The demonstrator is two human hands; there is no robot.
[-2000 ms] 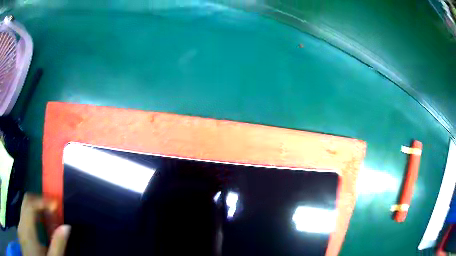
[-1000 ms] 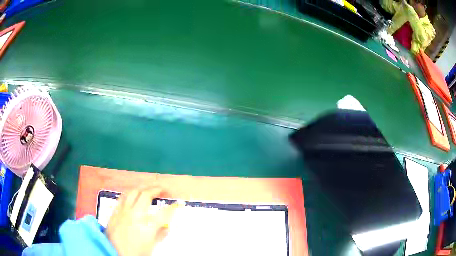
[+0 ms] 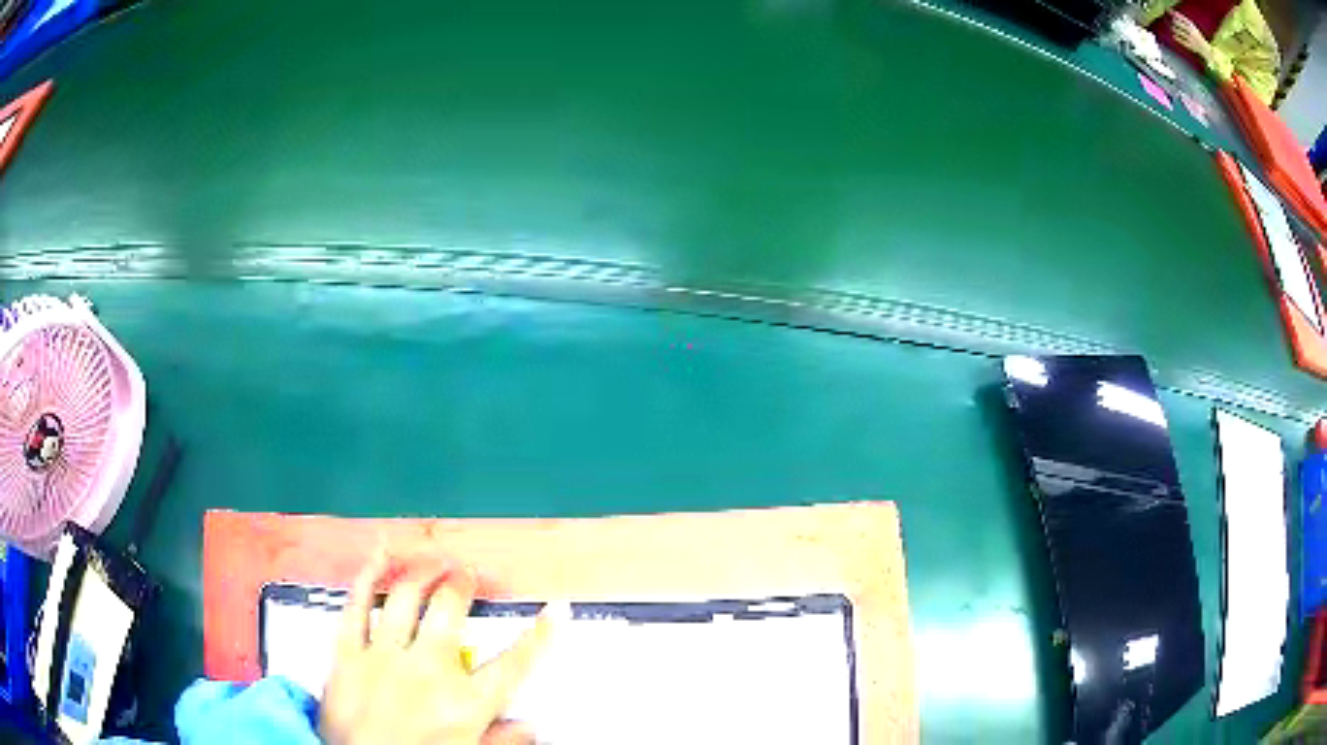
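A white panel or lid (image 3: 684, 684) with a thin dark rim lies on the red-orange foam pad (image 3: 699, 546). A narrow black strip runs along its top edge, and its lower part is cut off by the frame. My left hand (image 3: 415, 662), bare with a blue sleeve, rests over its upper left part. The fingertips are at the top edge and the thumb points right. A small yellow spot shows among the fingers. A glossy black panel (image 3: 1113, 524) lies to the right of the pad with lamp reflections. My right hand is not in view.
A pink fan (image 3: 66, 422) and a white boxed device (image 3: 90, 662) stand at the left. A narrow white sheet (image 3: 1252, 560) and a blue object (image 3: 1314, 531) are at the far right. Beyond the bench seam are orange-framed pads (image 3: 1281, 262) and a person's yellow sleeve (image 3: 1244, 51).
The glossy black panel was on the pad, then blurred and tilted at the right; it now lies beside the pad. The view has shifted. My left hand remains over the white panel.
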